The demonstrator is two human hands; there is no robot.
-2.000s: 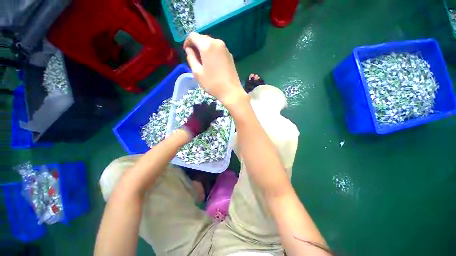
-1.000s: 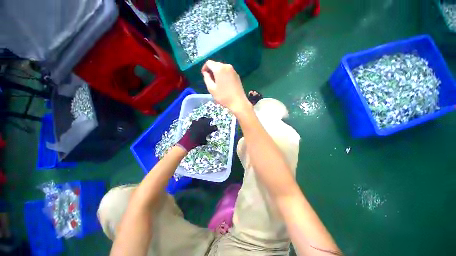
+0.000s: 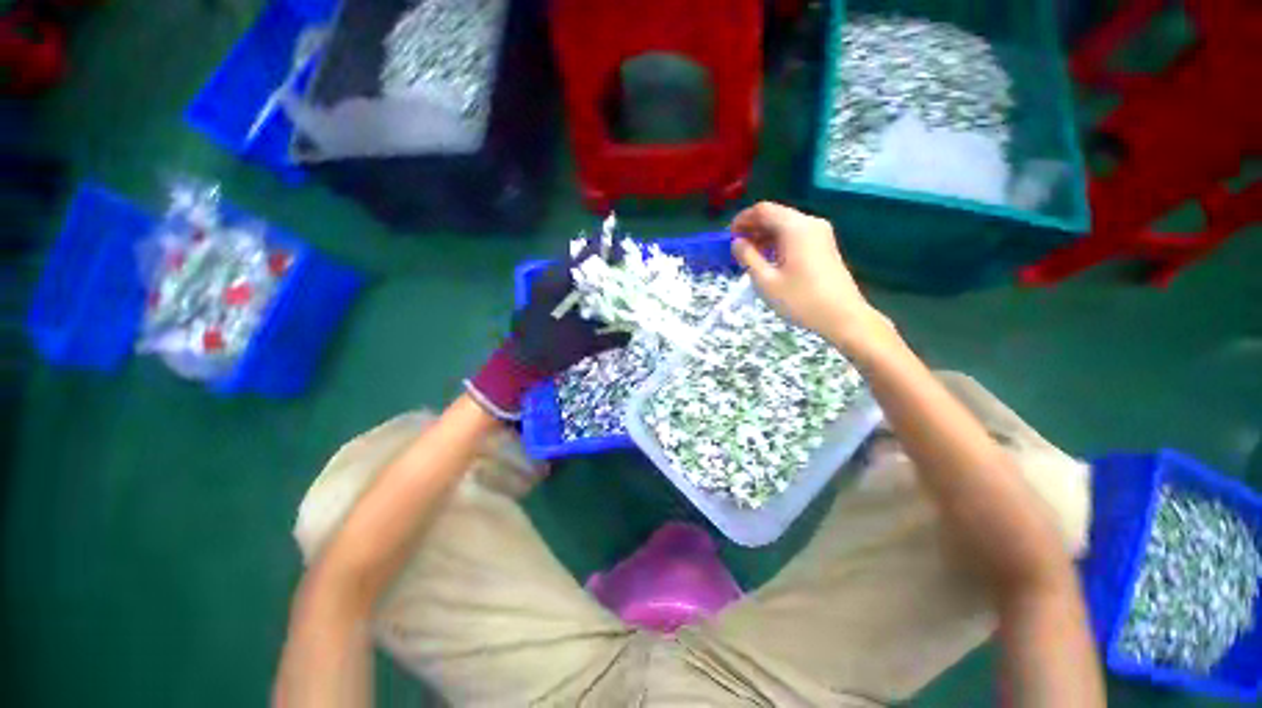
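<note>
My left hand (image 3: 554,325), in a dark glove with a maroon cuff, holds a handful of small white parts (image 3: 639,286), some with thin stems sticking out, above the tubs. My bare right hand (image 3: 803,270) is at the clear tub's back edge, thumb and fingertips close together; whether it pinches a part I cannot tell. The clear tub (image 3: 758,526) sits tilted by my right thigh, full of white-and-green parts. The blue crate (image 3: 574,448) is behind and left of it, partly covered, with more parts inside.
A pink-purple stool (image 3: 671,578) is between my legs. A black crate (image 3: 429,173), red stool (image 3: 671,159) and green crate (image 3: 955,215) stand ahead. Bagged parts (image 3: 208,297) lie on a blue crate at left. Another blue crate (image 3: 1128,553) of parts is at right.
The view has turned to the right-hand side's opposite, shifting surroundings rightward at the top. My left hand has risen from the clear tub with a handful. The clear tub sits more tilted.
</note>
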